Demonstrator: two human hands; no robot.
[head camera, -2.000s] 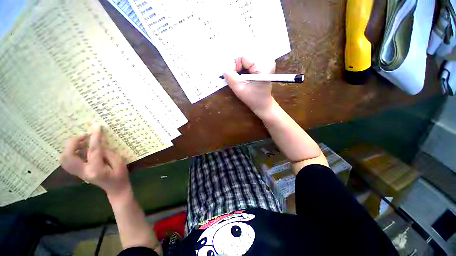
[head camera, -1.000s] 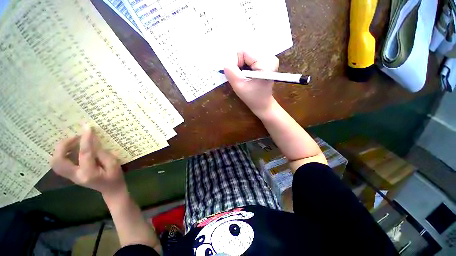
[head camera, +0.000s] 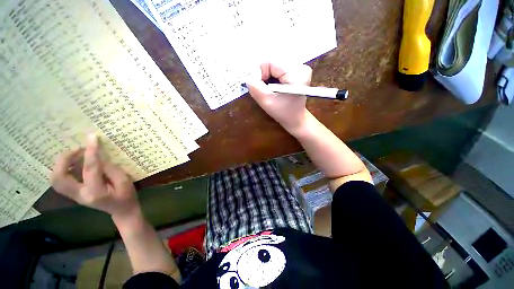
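Observation:
My right hand (head camera: 282, 96) holds a pen (head camera: 315, 91) with a white barrel and dark end. Its tip touches or is just over the lower part of a white sheet (head camera: 248, 39) with rows and columns of small writing. My left hand (head camera: 98, 178) lies on yellowish printed lists (head camera: 107, 90), index finger extended onto the rows, other fingers curled, holding nothing. The lists overlap in a fan at the left, their lower right corners stepped.
A yellow torch (head camera: 416, 48) with a black end lies right of the papers. A folded white and grey-beige bundle (head camera: 470, 62) lies beyond it. Cardboard boxes (head camera: 422, 180) stand below the front edge of the brown desk (head camera: 360, 107).
The left hand has shifted slightly left over the lists. The pen tip has moved slightly left on the white sheet. The torch and bundle appear slightly further right as the view shifts.

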